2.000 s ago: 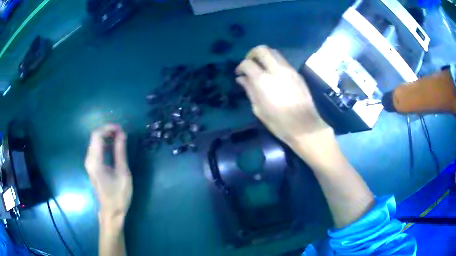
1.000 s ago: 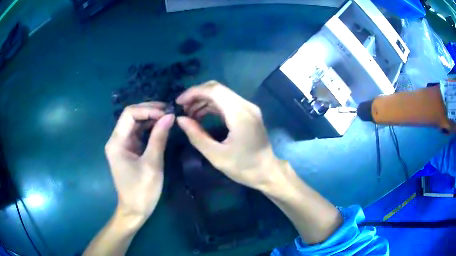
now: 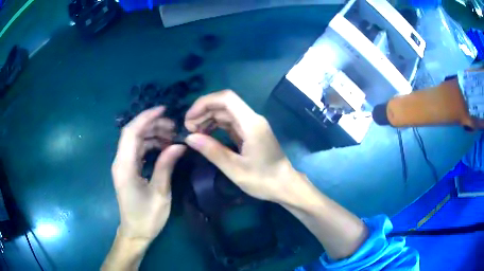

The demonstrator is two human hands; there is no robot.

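Note:
My left hand (image 3: 143, 169) and my right hand (image 3: 239, 148) meet in front of me over the mat. A small dark part (image 3: 183, 136) shows between their fingertips; it is blurred and mostly hidden. The right thumb and fingers are closed on it. The left fingers are spread, with the thumb tip beside the part; whether they grip it I cannot tell. A pile of small black ring parts (image 3: 151, 92) lies just beyond the hands. The black fixture (image 3: 239, 227) lies below my right hand, partly covered and dark.
A white and dark screw feeder (image 3: 339, 95) stands at the right. The orange electric screwdriver (image 3: 424, 109) points at it. Two loose rings (image 3: 192, 62) lie beyond the pile. Black housings (image 3: 94, 16) stand at the far left. A dark box with cables (image 3: 13, 217) is at the left edge.
Both hands have come together from apart over the past two seconds. Since one second ago the left fingers have opened and lifted off somewhat. The view has shifted.

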